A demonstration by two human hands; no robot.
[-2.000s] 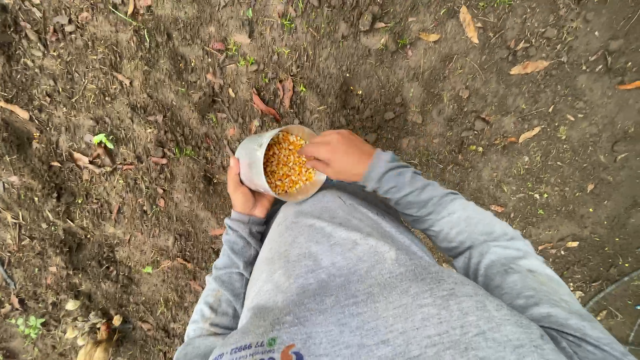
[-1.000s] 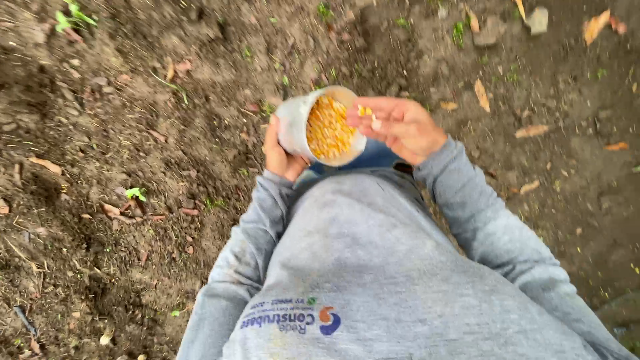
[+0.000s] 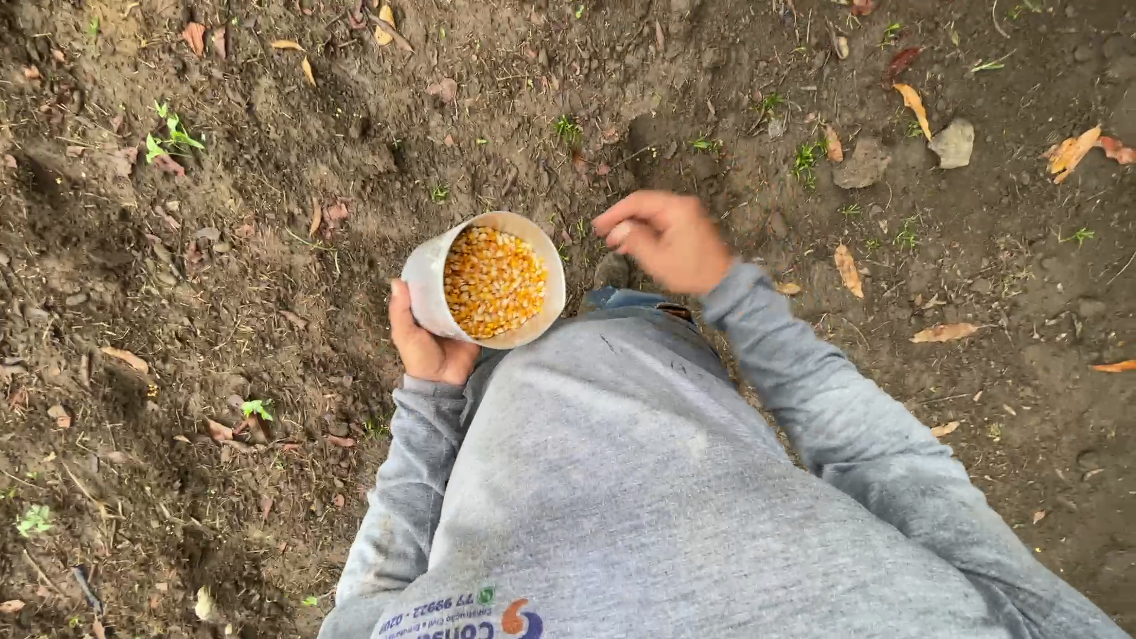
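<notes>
My left hand (image 3: 426, 342) grips a white plastic container (image 3: 428, 284) from its left side, with its open mouth tilted up toward me. Yellow and whitish corn kernels (image 3: 495, 282) fill much of it. To the right of the container and apart from it is my right hand (image 3: 670, 240), slightly blurred, its fingers bent and thumb near the index finger. Whether any kernels are inside those curled fingers cannot be seen.
Bare brown soil (image 3: 293, 177) lies below, with dry leaves (image 3: 945, 332), small green plants (image 3: 175, 138) and a pale stone (image 3: 953, 144). A shoe (image 3: 612, 271) shows just beyond my grey shirt (image 3: 621, 461), which bears printed writing.
My right hand was in the container, then held kernels over its rim; now it is away to the right with its fingers curled. My left hand has kept hold of the container.
</notes>
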